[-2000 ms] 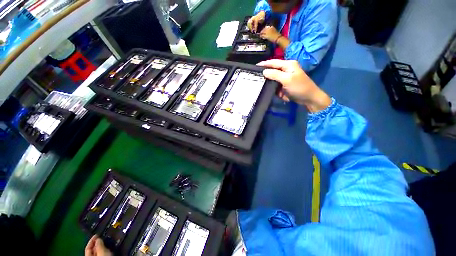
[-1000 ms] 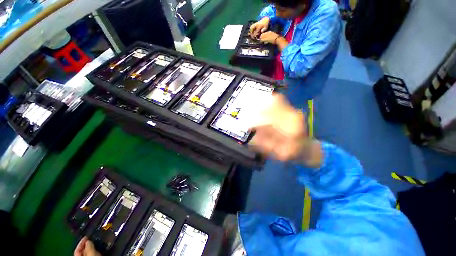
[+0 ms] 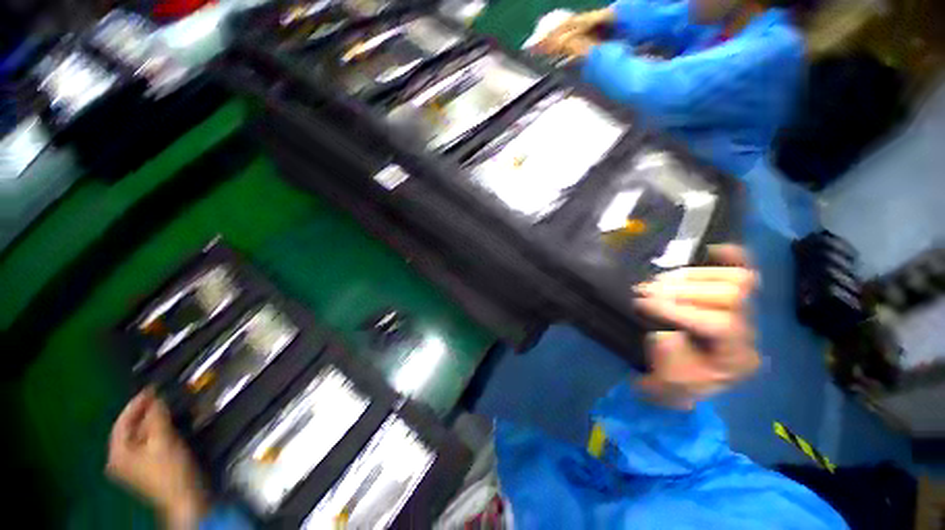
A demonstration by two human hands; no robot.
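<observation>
The upper foam tray (image 3: 446, 155) lies on a stack, tilted down to the right, with phone frames (image 3: 549, 150) in its slots. The rightmost frame looks darker, with an orange tab. My right hand (image 3: 699, 326) has its fingers bent round the near right corner of this tray. A lower foam tray (image 3: 306, 347) lies in front on the green surface and holds several phone frames (image 3: 301, 435). My left hand (image 3: 155, 450) is at its near left edge, blurred, fingers curled; I cannot tell whether it grips the tray.
A small dark pile of parts (image 3: 387, 327) lies on the green surface (image 3: 311, 243) between the trays. A person in a blue smock (image 3: 689, 88) works at the back right. Another tray of phones (image 3: 78, 83) is at the far left. A dark stack (image 3: 829, 274) stands on the blue floor at right.
My right hand has moved from the far right corner of the upper tray to its near right corner. The view has shifted and blurred. More of my left hand shows.
</observation>
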